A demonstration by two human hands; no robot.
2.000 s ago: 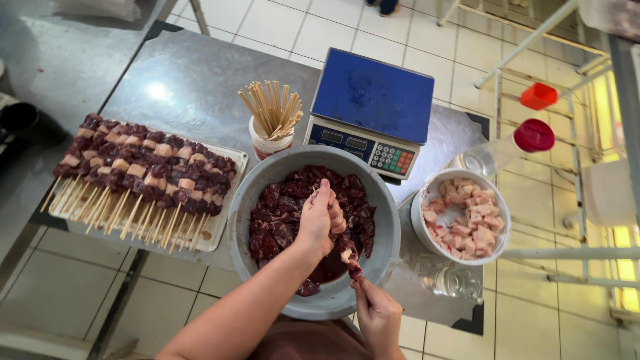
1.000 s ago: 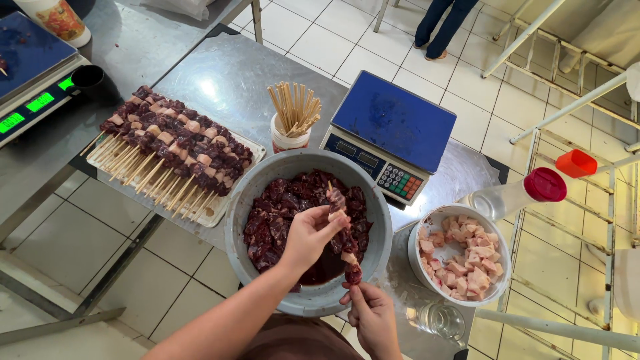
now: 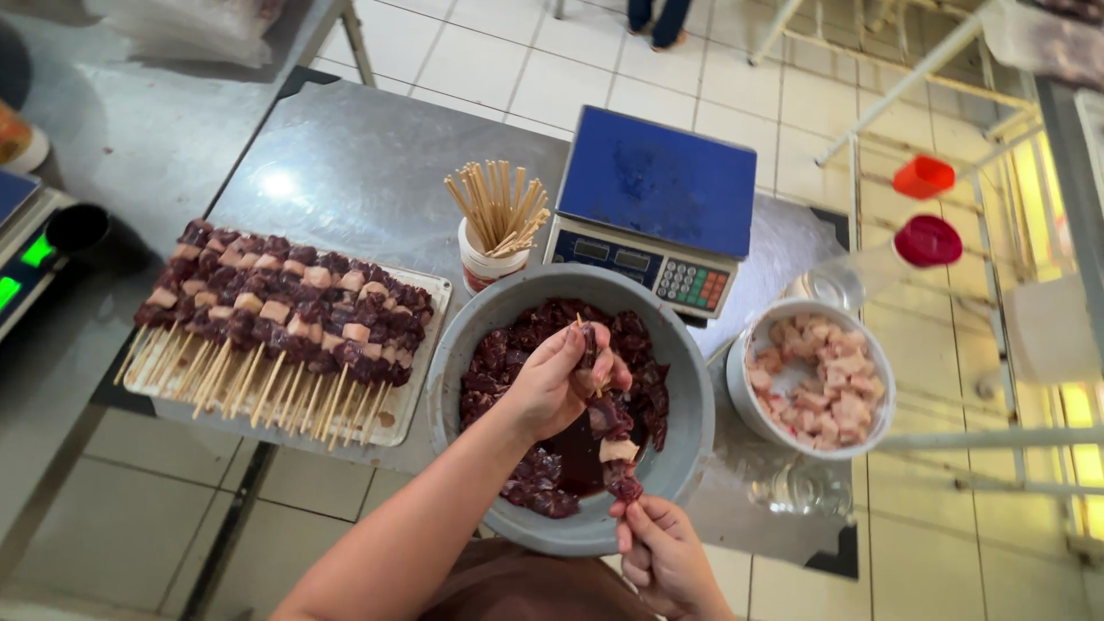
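Note:
Over a grey plastic basin of dark red meat pieces, my left hand pinches a meat piece near the tip of a wooden skewer. Dark meat and one pale cube sit on this meat skewer. At the basin's near rim, my right hand grips its lower end. Right of the basin, a white tub holds pale cubes. On the left, finished-looking rows of meat skewers lie on a white tray. Bare wooden skewers stand in a white cup.
A blue-topped digital scale stands behind the basin. A clear container with a red lid is beyond the tub, near an orange scoop-like object. A black cup and another scale are at left. A person's legs show at the top.
Compared with one second ago, a further dark meat piece is at the skewer's tip in my left hand's fingers. My right hand still holds the lower end. The view has shifted.

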